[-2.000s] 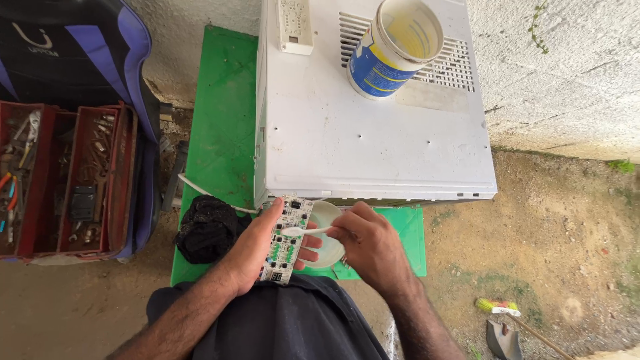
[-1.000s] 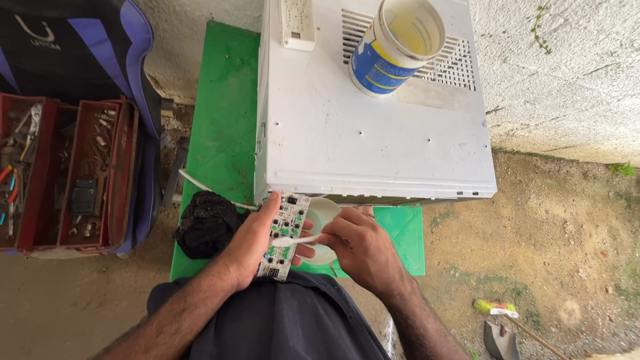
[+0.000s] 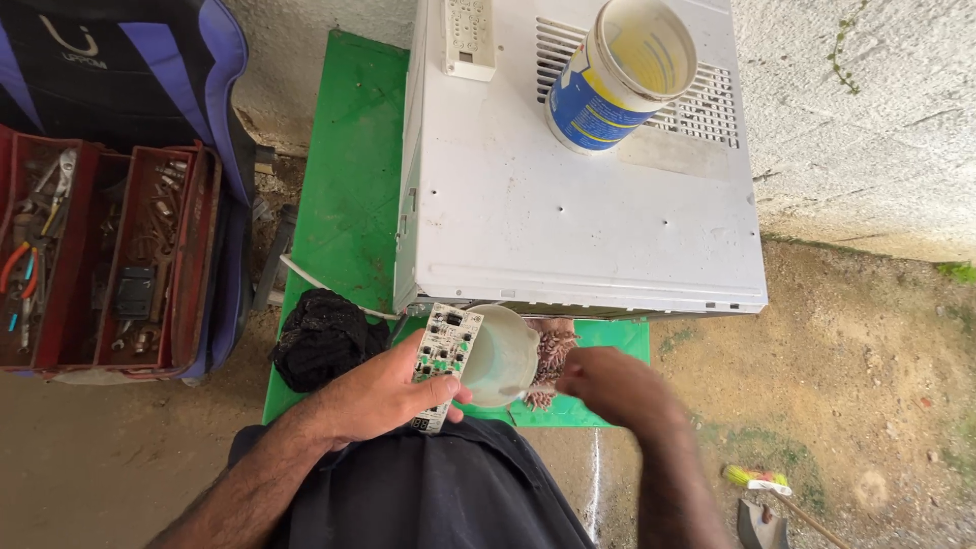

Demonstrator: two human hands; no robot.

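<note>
My left hand (image 3: 389, 393) grips a white circuit board (image 3: 444, 352) that has black components, green spots and a small digit display at its lower end. Just right of the board is a translucent plastic bowl (image 3: 503, 358) with pale liquid in it. My right hand (image 3: 610, 383), slightly blurred, is closed on a thin white handled tool (image 3: 540, 390), whose tip lies near the bowl's lower right rim; its exact kind is hard to tell. Behind that hand, a pinkish microfibre chenille cloth (image 3: 555, 352) lies on the green table (image 3: 347, 175). A black cloth (image 3: 328, 339) is bunched left of my left hand.
A white metal appliance cabinet (image 3: 579, 244) carries an open plastic tub (image 3: 591, 107) and a white plastic panel (image 3: 469, 46). A red toolbox (image 3: 183, 290) with pliers (image 3: 19, 267) stands left. A broom (image 3: 759, 479) and a shovel (image 3: 762, 526) lie lower right.
My right hand has moved right, off the circuit board, taking the white tool with it. The bowl and the chenille cloth show more fully. My left hand still holds the board.
</note>
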